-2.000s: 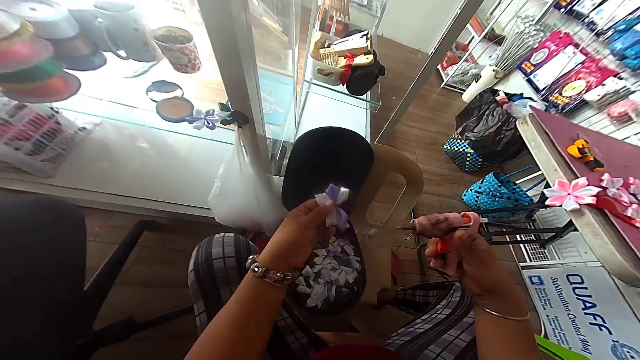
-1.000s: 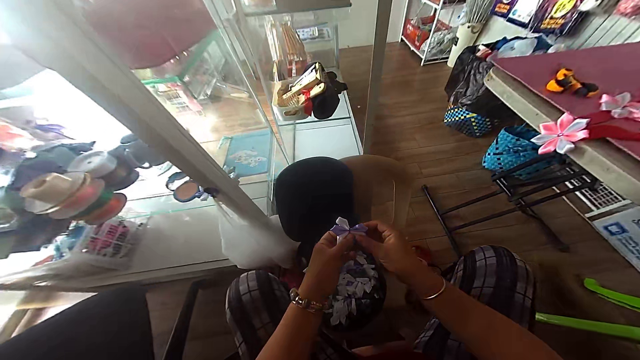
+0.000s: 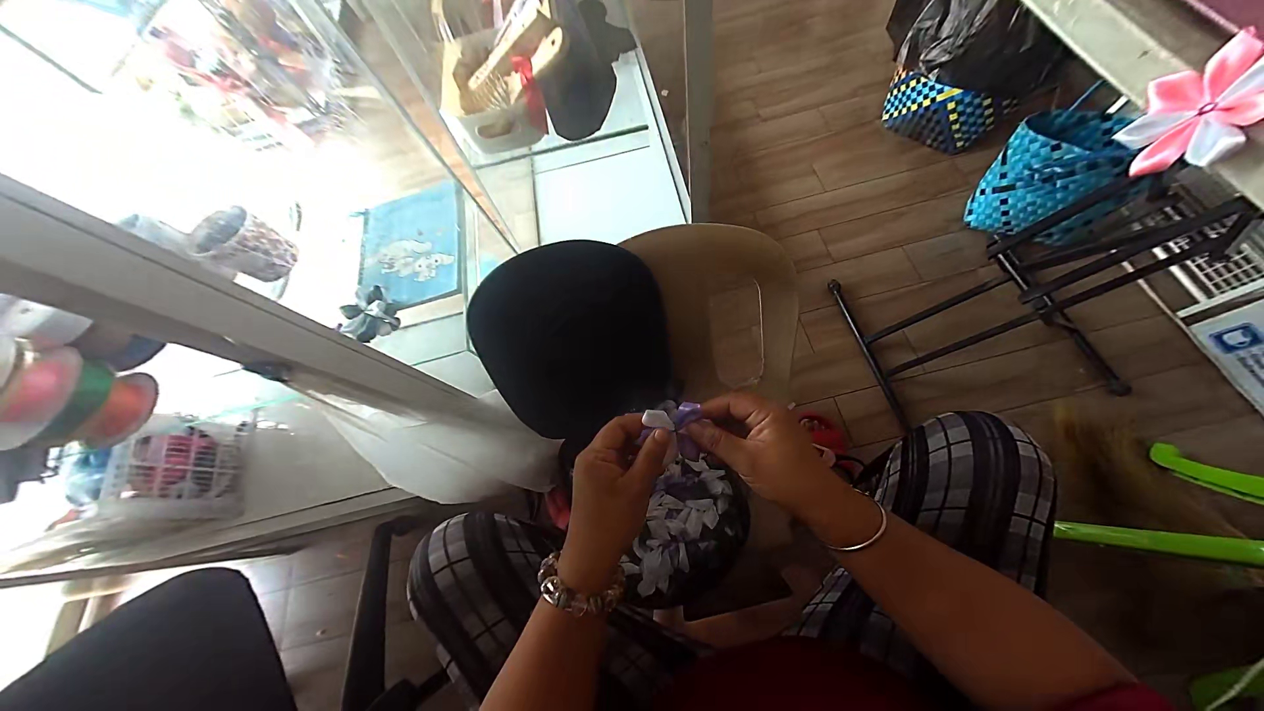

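Note:
My left hand (image 3: 614,484) and my right hand (image 3: 755,446) meet in front of me, both pinching a small white and purple ribbon flower (image 3: 673,423) between thumbs and fingertips. Left fingers are on its white petal side, right fingers on its purple side. Just below the hands, a pile of white and purple ribbon flowers (image 3: 681,528) lies on a dark round surface between my knees. A black chair back (image 3: 571,336) stands directly beyond them, with a beige plastic chair (image 3: 736,257) beside it.
A glass display case (image 3: 395,390) with ribbon spools (image 3: 79,390) stands at left. On the right are a blue woven basket (image 3: 1052,173), a black folding metal stand (image 3: 973,306), a pink and white ribbon flower (image 3: 1200,104) on the table edge, and green plastic legs (image 3: 1155,543).
Two seconds ago my right hand was apart, holding a pink-handled tool; it has moved left to the flower and that tool no longer shows. Both hands stay on the flower since one second ago.

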